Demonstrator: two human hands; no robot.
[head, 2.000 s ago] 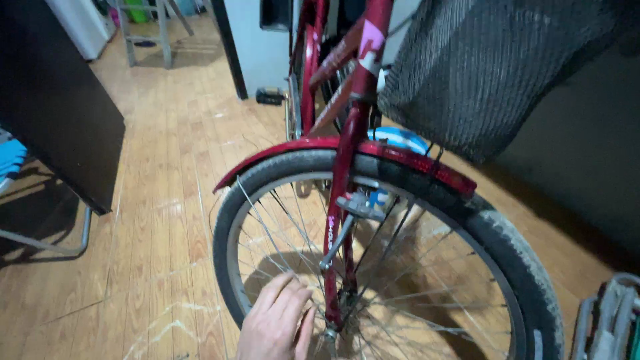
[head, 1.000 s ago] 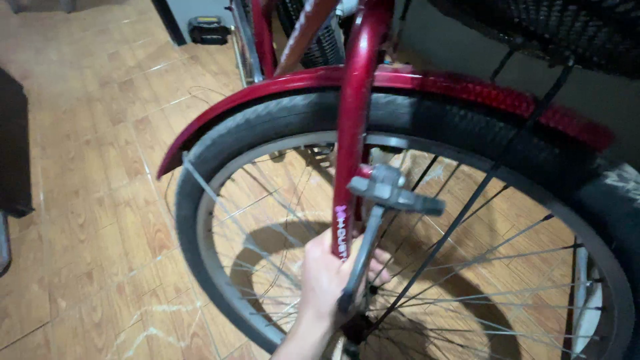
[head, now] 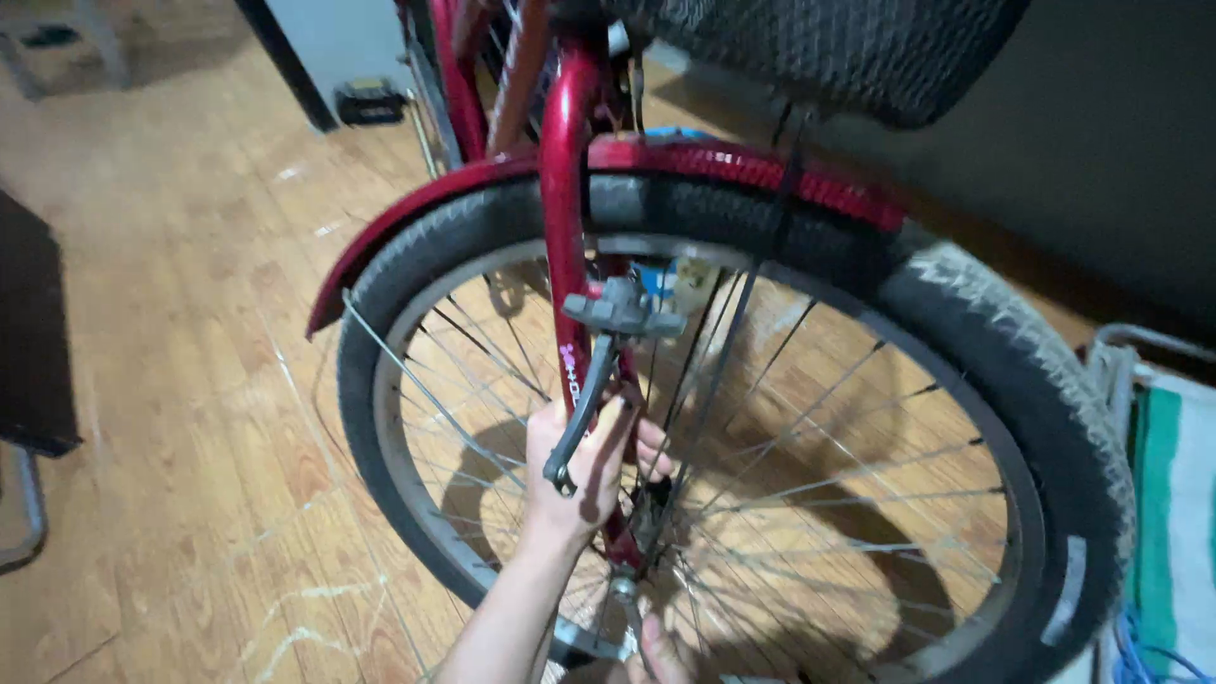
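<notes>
My left hand (head: 584,465) is wrapped around the lower red fork leg (head: 567,237) of a bicycle. A grey brake part (head: 622,309) sits on the fork just above it, and its dark arm passes in front of the hand. At the bottom edge, my right hand (head: 660,655), partly cut off, grips a metal tool (head: 635,617), apparently a wrench, whose head meets the axle nut (head: 622,586) at the fork's lower end. Around both hands are the front wheel's spokes and black tire (head: 380,399). A red mudguard (head: 731,161) covers the tire's top.
A black mesh basket (head: 836,57) hangs over the wheel. The pedal (head: 369,102) shows behind it at upper left. A folded frame with green-and-white striped fabric (head: 1178,475) stands at right. Dark furniture (head: 33,323) is at left on the wood-patterned floor (head: 190,380).
My left hand has moved from beside the wheel onto the fork leg and stays there. My right hand has come into view at the bottom with the tool.
</notes>
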